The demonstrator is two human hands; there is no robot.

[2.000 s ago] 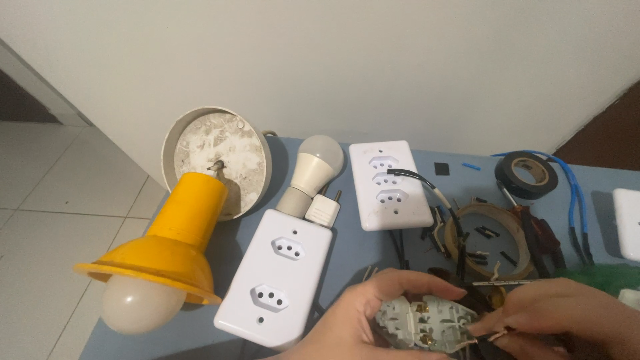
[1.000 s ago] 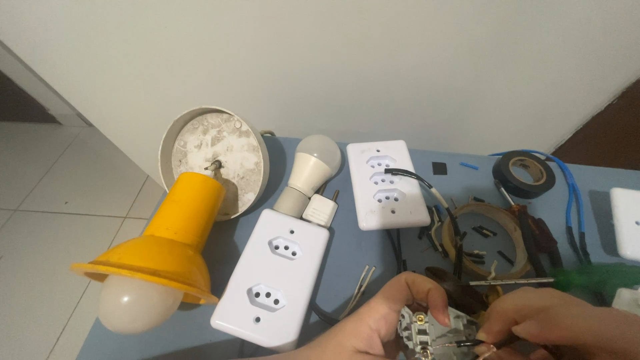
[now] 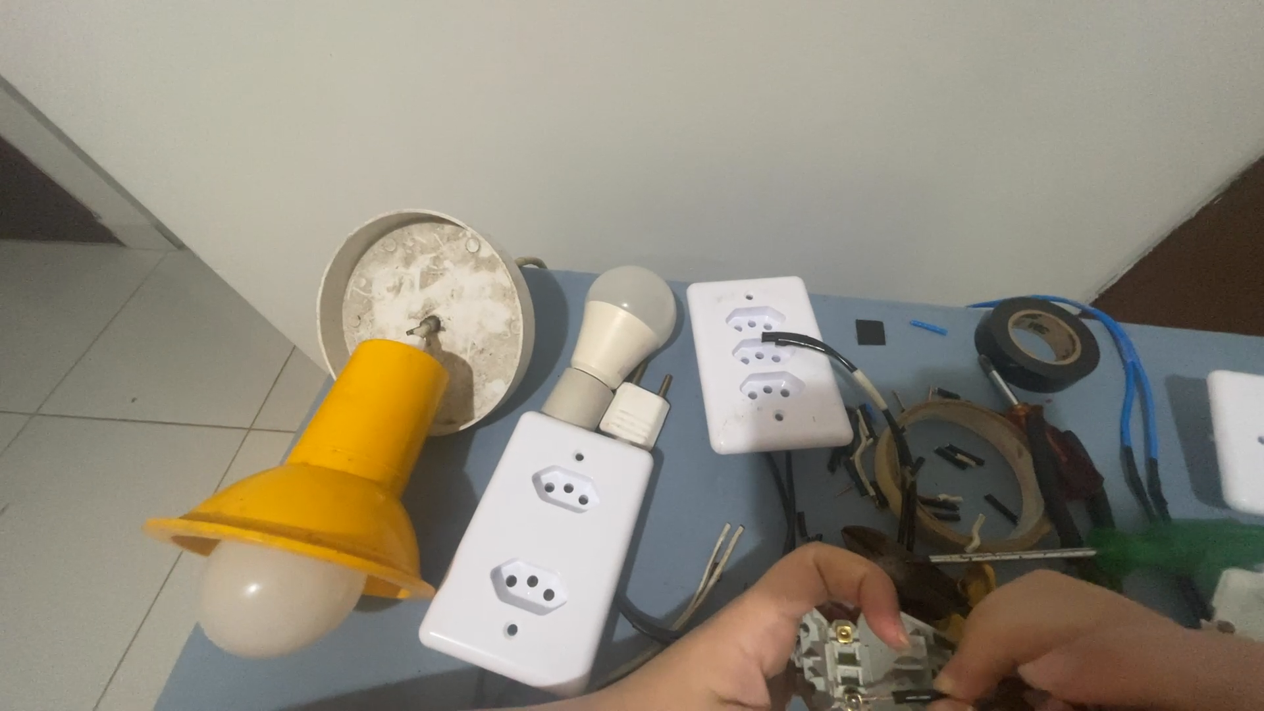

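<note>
At the bottom right, my left hand (image 3: 790,622) grips a grey plastic socket module (image 3: 879,662) with brass screw terminals, thumb and fingers around its upper left side. My right hand (image 3: 1076,632) pinches a black insulated wire (image 3: 916,696) at the module's lower right, its bare end beside a lower brass terminal. The lower part of both hands and of the module is cut off by the frame edge. Just above my right hand lies a screwdriver with a green handle (image 3: 1175,548). A white three-outlet plate (image 3: 731,395) with a black cable over it is farther back.
Left are a yellow lamp (image 3: 365,425), a round white base (image 3: 494,296), a two-outlet plate (image 3: 543,533), an LED bulb (image 3: 622,316) and a white plug adapter (image 3: 635,415). Right are black electrical tape (image 3: 1081,346), a tan tape ring (image 3: 894,454), blue wires (image 3: 1131,365) and another plate (image 3: 1244,444).
The module in my left hand has moved lower and right since two seconds ago and is turned differently. My right hand has shifted lower with it.
</note>
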